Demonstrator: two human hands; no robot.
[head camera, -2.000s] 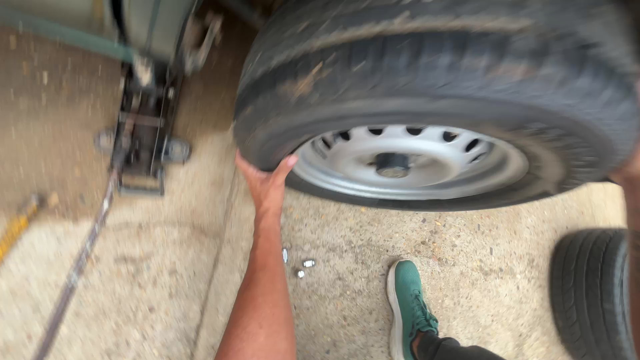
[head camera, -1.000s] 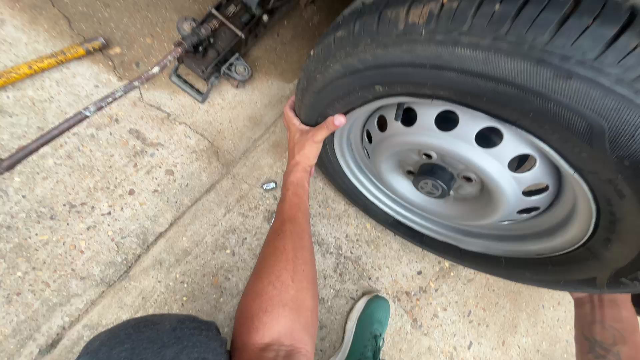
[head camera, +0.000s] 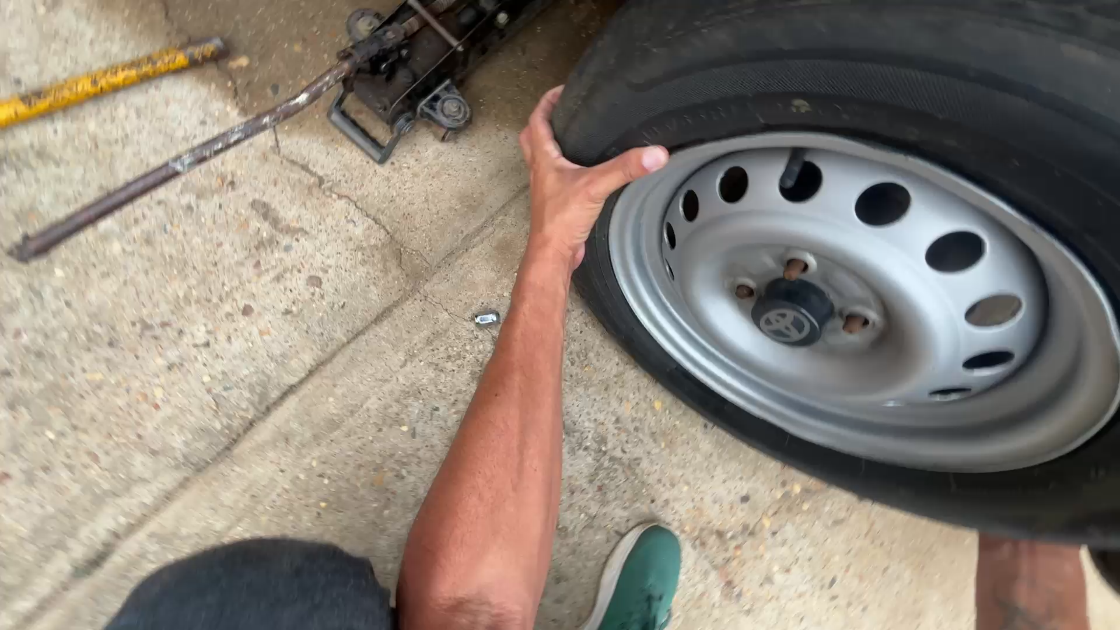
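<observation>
My left hand (head camera: pixel 577 179) grips the left edge of a black rubber tire (head camera: pixel 726 87), thumb on the sidewall beside the rim. The tire is mounted on a silver steel wheel (head camera: pixel 884 350) with a row of round holes and a dark Toyota center cap (head camera: pixel 792 312). Rusty wheel studs (head camera: pixel 855 324) show through holes around the cap. At the lower right only my right forearm (head camera: pixel 1031 582) shows; the tire hides the hand. A shiny lug nut (head camera: pixel 486 318) lies on the concrete left of my left forearm.
A trolley jack (head camera: pixel 411 79) stands at the top, its long rusty handle (head camera: pixel 184 162) reaching left. A worn yellow bar (head camera: pixel 114 83) lies at the upper left. My green shoe (head camera: pixel 643 577) is on the concrete below the wheel. Part of another dark object shows at the lower right edge.
The wheel has tilted and turned, and studs now show through its holes around the cap. My left hand stays on the tire's left side. The view has shifted.
</observation>
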